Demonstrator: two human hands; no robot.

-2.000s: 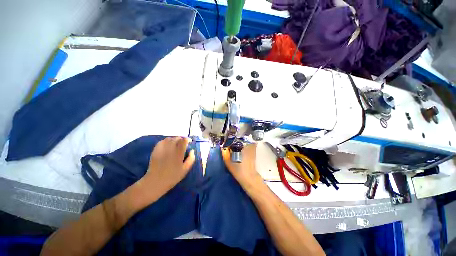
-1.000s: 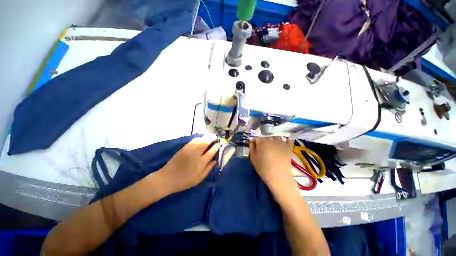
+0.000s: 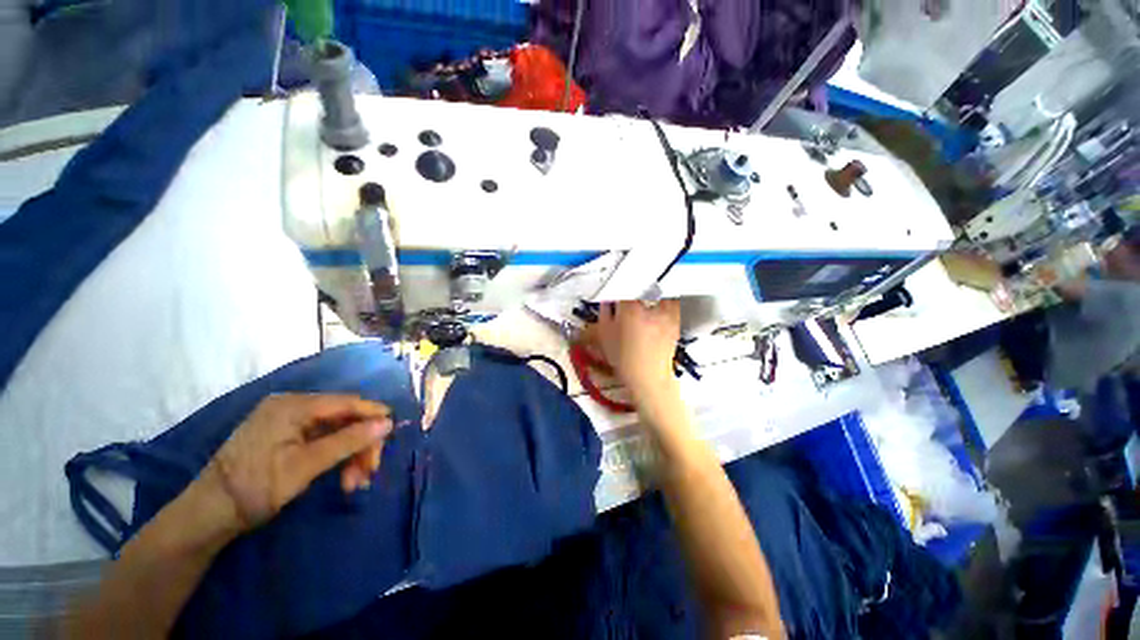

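The navy garment piece (image 3: 500, 438) lies under the machine needle area, its seam running towards me; a narrow strap loop (image 3: 94, 488) curls off its left edge. My left hand (image 3: 294, 456) is over the cloth left of the needle, thumb and forefinger close together; whether a thread is between them is unclear. My right hand (image 3: 640, 350) is right of the needle, at the red-handled scissors (image 3: 598, 381) and the black strips (image 3: 684, 360). Its fingertips are partly hidden, so its grip is unclear. The presser foot area (image 3: 431, 350) is beside the cloth's top edge.
The white sewing machine head (image 3: 500, 200) spans the space above my hands. Long navy cloth (image 3: 125, 188) lies at the left. Small metal tools (image 3: 768, 355) lie at the right. Navy cloth (image 3: 800, 538) hangs below the table edge, by a blue bin (image 3: 850, 456). People stand at the far right.
The view has swung right. My left hand has lifted off the seam by the needle and drawn back. My right hand has left the cloth and moved right to the scissors and black strips.
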